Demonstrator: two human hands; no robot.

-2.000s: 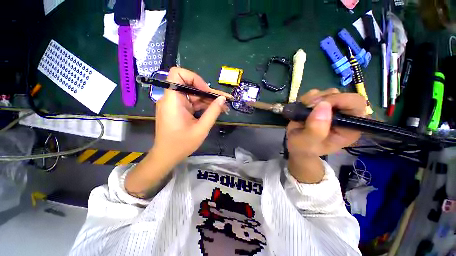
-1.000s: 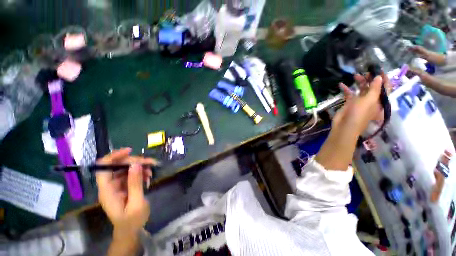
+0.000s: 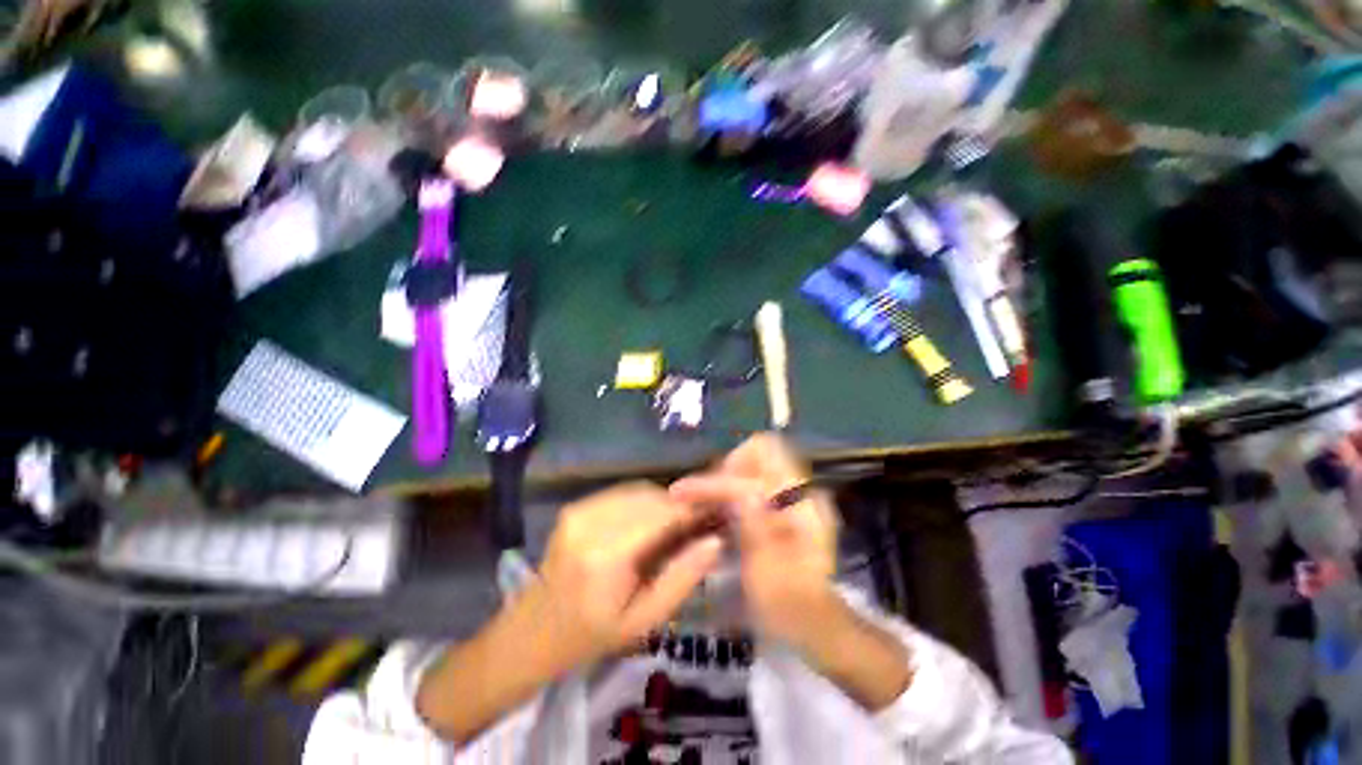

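My left hand [image 3: 605,561] and my right hand [image 3: 787,546] meet in front of the bench edge, fingertips together. A slim dark tool, seemingly the tweezers [image 3: 792,490], shows between their fingers; blur and the fingers hide most of it. The small circuit board [image 3: 681,401] with silvery parts lies on the green mat near the edge, beyond my hands. The yellow and white battery [image 3: 639,369] is just left of it. A dark watch housing [image 3: 732,353] lies to its right, beside the cream stick [image 3: 774,363].
A purple-strap watch [image 3: 430,359], a black-strap watch [image 3: 510,411] and a label sheet [image 3: 311,414] lie left. Blue straps [image 3: 863,295], a yellow-black screwdriver [image 3: 934,366], pens [image 3: 978,307] and a green-handled tool [image 3: 1147,332] lie right. Cups and bags line the rear.
My right hand has come back from the far right, where it was raised, and joined my left hand in front of the bench. The soldering iron is no longer in my right hand. The view has turned left.
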